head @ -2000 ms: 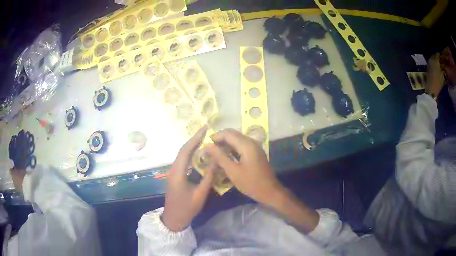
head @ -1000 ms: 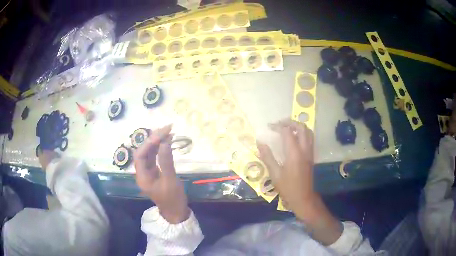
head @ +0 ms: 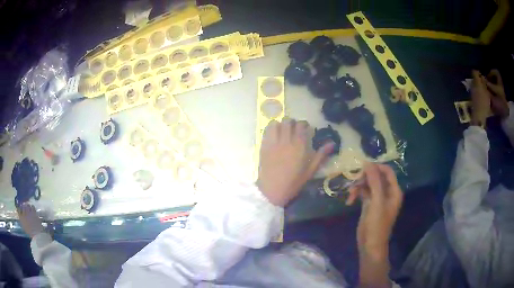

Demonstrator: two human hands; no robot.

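My left hand reaches over the mat beside the nearest round black housing. Its thumb lies against or over the housing's lower edge; whether it grips the housing is hidden. My right hand is at the mat's near right edge, fingertips pinched on a pale adhesive ring. A second pale ring lies just left of it, by the edge. More black housings are grouped beyond my hands. A die-cut sticker strip runs upright, partly hidden under my left hand and sleeve.
Stacked sticker sheets lie at the far left. Ringed housings stand on the left of the mat, near a red-tipped item. A waste strip lies on the green surface. Neighbours' hands show at left and right.
My left hand has left the ringed housings and crossed right to the black housings. My right hand has moved right from the sticker strips to the mat's edge and holds a ring. The view has shifted.
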